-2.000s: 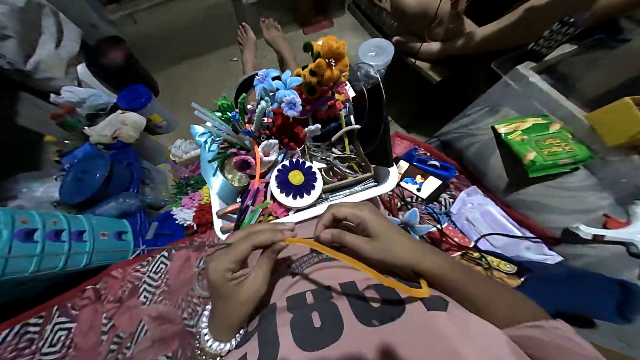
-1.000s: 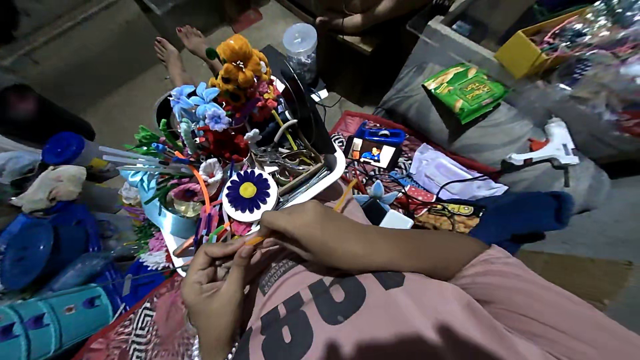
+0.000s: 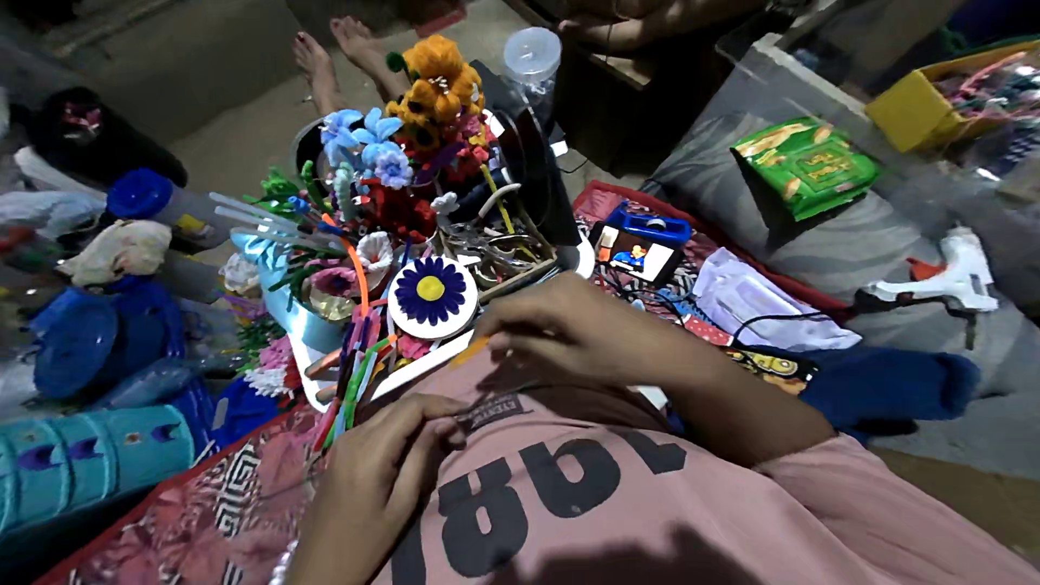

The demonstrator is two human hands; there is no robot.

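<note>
My right hand (image 3: 569,329) has its fingers curled around an orange pipe cleaner (image 3: 471,351), whose short end shows at the fingertips. Lower and to the left, my left hand (image 3: 406,455) rests against the pink shirt, its fingers bent; nothing is clearly seen in it. Just beyond my hands stands a white tray (image 3: 422,367) with pipe-cleaner flowers in orange (image 3: 443,77) and blue (image 3: 378,142). A round white disc with a dark blue daisy (image 3: 431,298) lies at the tray's near side, beside loose coloured pipe cleaners (image 3: 357,378).
On the right are a green packet (image 3: 806,166), a white glue gun (image 3: 946,276), a white soft pack (image 3: 760,305) and a small lit screen (image 3: 632,253). Teal drawers (image 3: 97,459) and blue tubs (image 3: 73,341) stand left. Another person's hand (image 3: 609,32) shows at the top.
My hands were together on the orange pipe cleaner in both earlier frames; now they are apart, the left one lower. The long stretch of pipe cleaner seen two seconds ago is mostly hidden.
</note>
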